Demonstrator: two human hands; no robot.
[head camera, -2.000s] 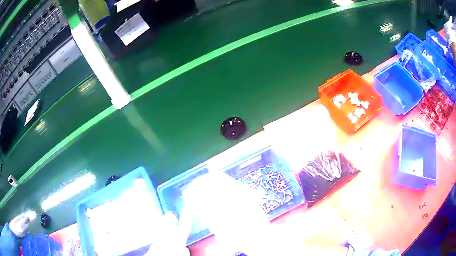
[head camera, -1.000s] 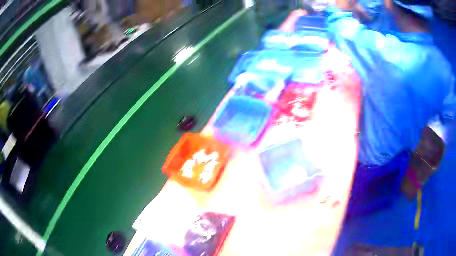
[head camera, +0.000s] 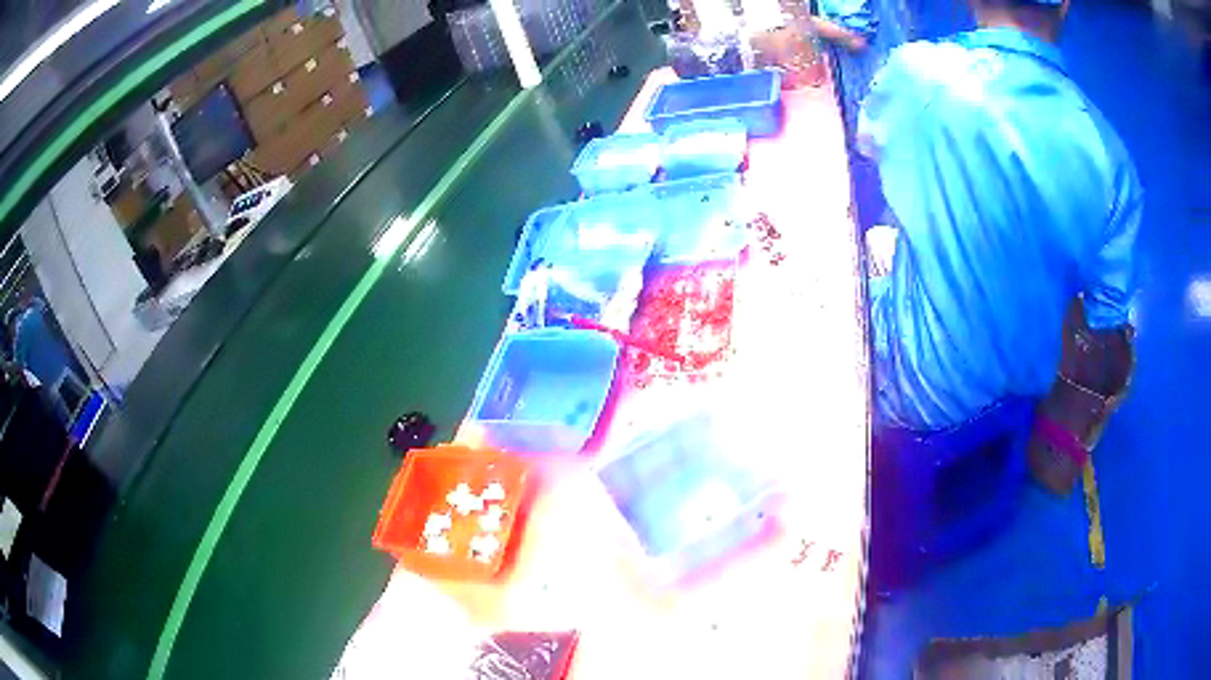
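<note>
No hand of mine is in view. Nearest in front of me, a dark bag (head camera: 529, 656) with a shiny surface is cut off by the bottom edge. An orange-red bin (head camera: 399, 521) behind it holds several small white pieces (head camera: 465, 500). A blue bin (head camera: 551, 388) stands just beyond it, and a paler, overexposed blue bin (head camera: 684, 494) stands to its right. Small red parts (head camera: 688, 319) lie in a patch on the bench past these bins.
More blue bins (head camera: 584, 237) line the bench further off, with a darker blue bin (head camera: 715, 104) behind. A person in blue (head camera: 996, 213) sits at the bench's right side. The green conveyor (head camera: 319, 385) runs along the left, with a black round piece (head camera: 410, 432).
The view has swung right along the bench. The large white-parts bin and the metal-piece bin have left the picture, and so have the white-gloved shapes. The seated person has come into view.
</note>
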